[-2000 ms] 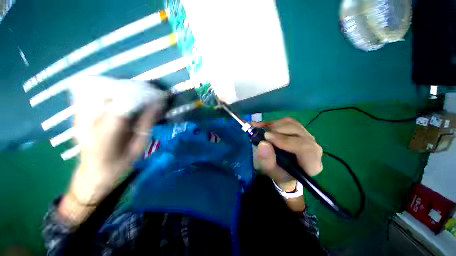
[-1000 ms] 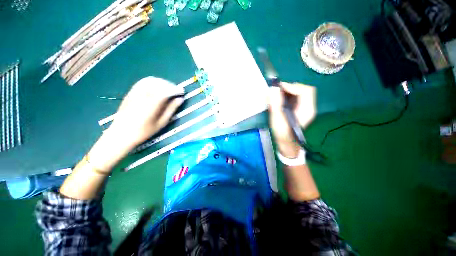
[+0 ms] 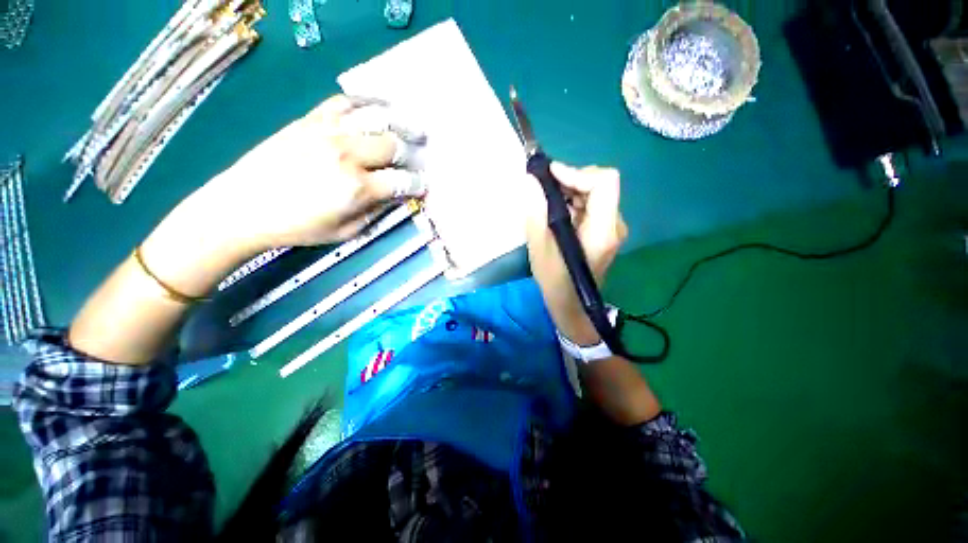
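A white work pad (image 3: 478, 138) lies on the green bench. Several white LED strips (image 3: 345, 294) lie side by side, their orange-yellow ends at the pad's left edge. My left hand (image 3: 345, 164), with whitish covers on some fingers, is over the pad's left edge, at the upper strip ends. Its fingers hide the circuit boards there, and I cannot tell whether it grips anything. My right hand (image 3: 582, 223) holds the black soldering iron (image 3: 566, 239), its tip pointing up above the pad's right edge, touching nothing.
A loose pile of strips (image 3: 165, 90) is at the upper left, with more strips (image 3: 19, 255) at the far left. Green board pieces (image 3: 305, 21) lie beyond the pad. A round silvery dish (image 3: 695, 69) and a black soldering station (image 3: 870, 80) are at right. The iron's cord loops beside my right wrist.
My left hand has moved from over the strips up to the pad's left edge. My right hand still holds the iron, now steadier and less blurred. The view has shifted slightly.
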